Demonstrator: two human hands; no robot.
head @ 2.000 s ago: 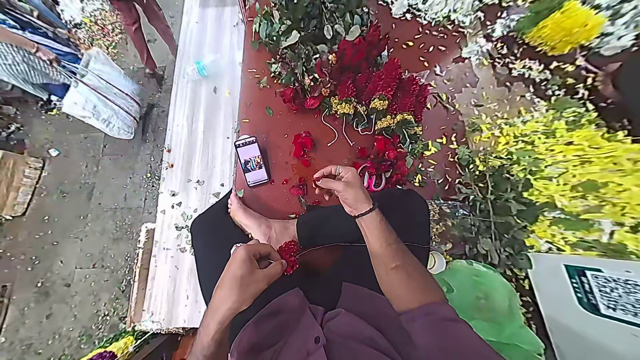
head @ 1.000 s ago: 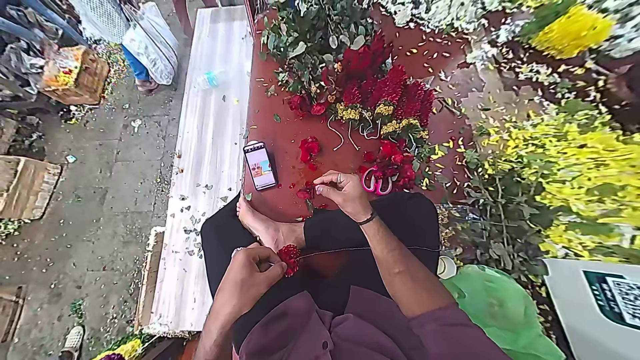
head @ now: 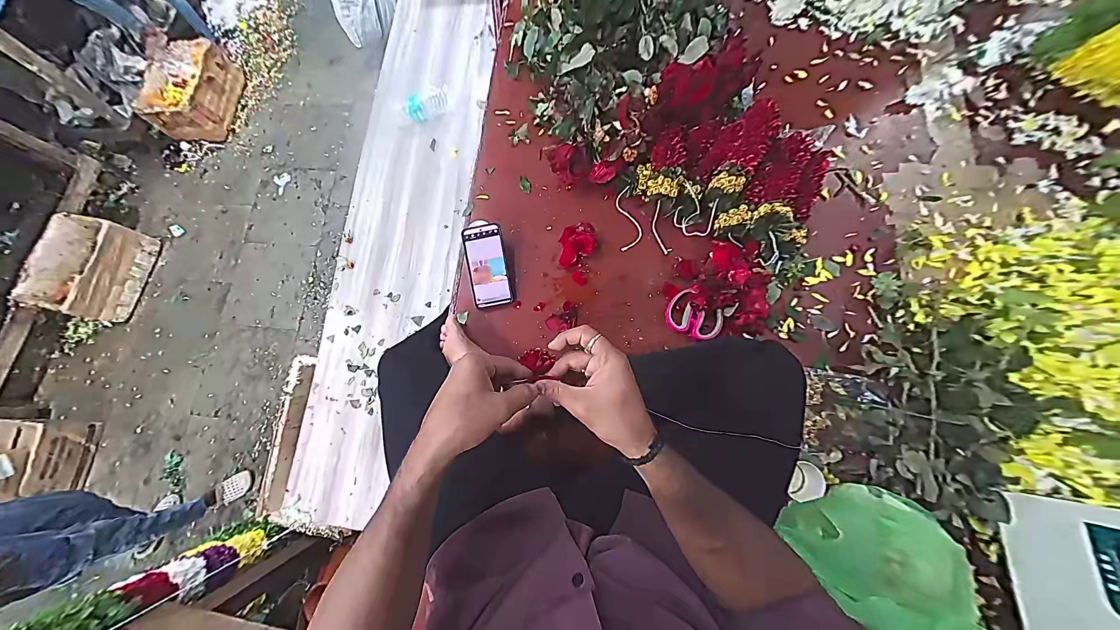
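My left hand (head: 472, 398) pinches a small cluster of red petals (head: 536, 360) low over my lap. The fingers of my right hand (head: 599, 385) meet the left ones at the same cluster; what lies between its fingertips is partly hidden. A pale thread (head: 726, 431) runs from beside my right hand across the dark trouser leg. Beyond the hands, loose red flowers (head: 577, 245) lie on the red-brown surface. To the right, scissors with pink handles (head: 700, 317) rest against more red petals. Finished-looking red flower garlands (head: 744, 144) with yellow blooms and white strings lie farther back.
A smartphone (head: 488, 267) lies left of the flowers. Beside it runs a long white board (head: 394, 210) with a clear plastic bottle (head: 427, 104). Green leafy stems (head: 612, 52) are at the back. Yellow flowers (head: 1032, 324) and a green plastic bag (head: 879, 556) are at right.
My two hands have come together at the red cluster; earlier they were apart, with the thread stretched from the cluster at the left hand. The right hand has left the loose petals.
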